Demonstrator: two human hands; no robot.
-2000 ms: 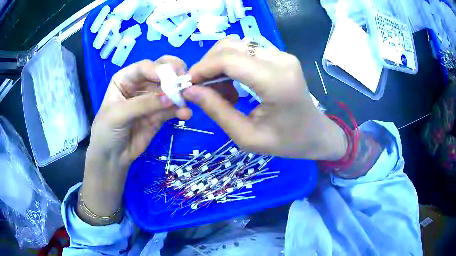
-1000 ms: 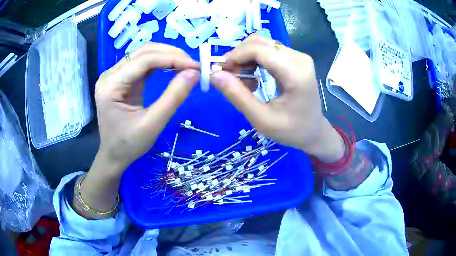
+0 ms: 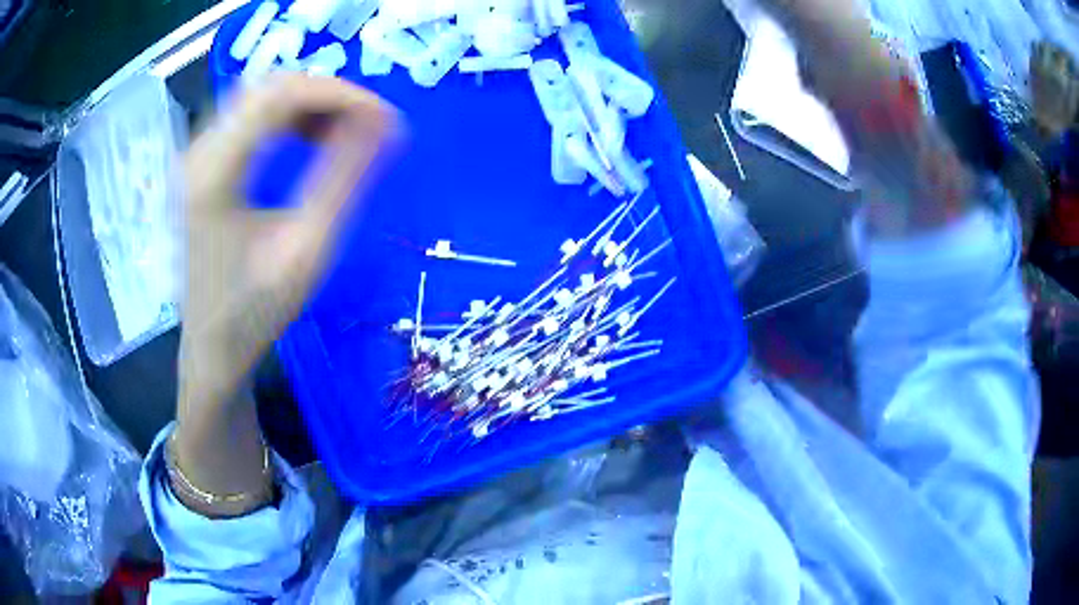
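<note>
The blue tray (image 3: 710, 343) lies in front of me. White plastic plates (image 3: 444, 53) are heaped at its far end, some along its right side. Thin white stems (image 3: 556, 325) with small white blocks and fine red and dark wires are piled at the near end; one stem (image 3: 473, 257) lies apart. My left hand (image 3: 278, 177) is blurred above the tray's left side, thumb and finger tips together; whether something is between them cannot be told. My right hand (image 3: 834, 53) is blurred and cut off by the top edge at the upper right; its fingers are hidden.
A clear plastic box (image 3: 124, 225) of thin white pieces stands at the left, with a clear bag (image 3: 59, 437) nearer me. A white sheet (image 3: 787, 106) lies at the right under my right arm. Part of another person's hand (image 3: 1051, 89) shows at the far right.
My hands have parted. The right has moved far to the upper right, the left slightly left. The white plate and stem held between them no longer show there. The view has shifted.
</note>
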